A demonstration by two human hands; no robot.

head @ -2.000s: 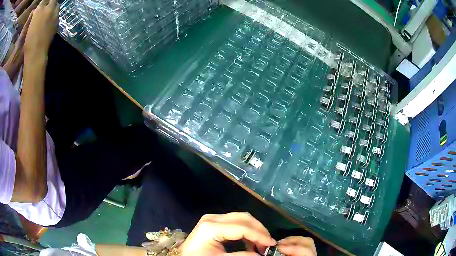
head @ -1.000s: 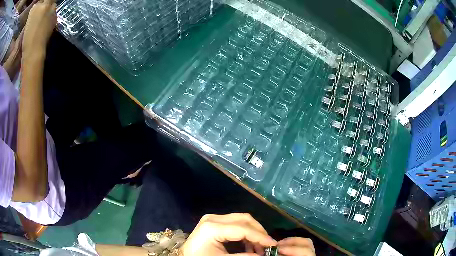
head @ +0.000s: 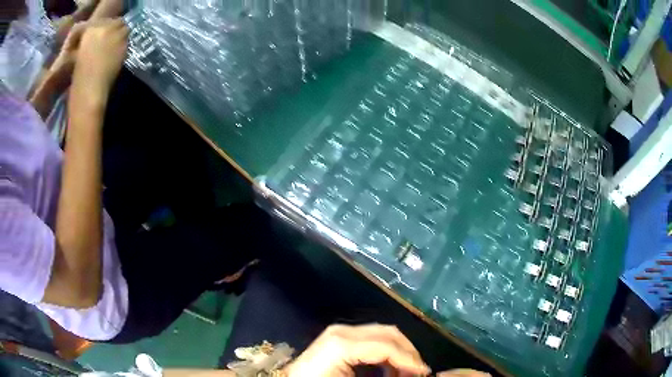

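Note:
My left hand is at the bottom edge, its thumb and fingers pinched beside my right hand, of which only a sliver shows. A dark trace of the small electronic module lies between the fingertips; the frame edge cuts it off. The left clear blister tray lies in front, with one module in its near right corner and its other visible pockets empty. The right blister tray holds several modules in columns on its right side.
A tall stack of clear trays stands at the far left. A person's arm is at the left. A pale strip crosses the trays' far end. A white post and blue basket are at the right.
The view has shifted, so the bench and trays sit further right and lower. My hands have sunk towards the bottom edge, and the held module is now almost out of view.

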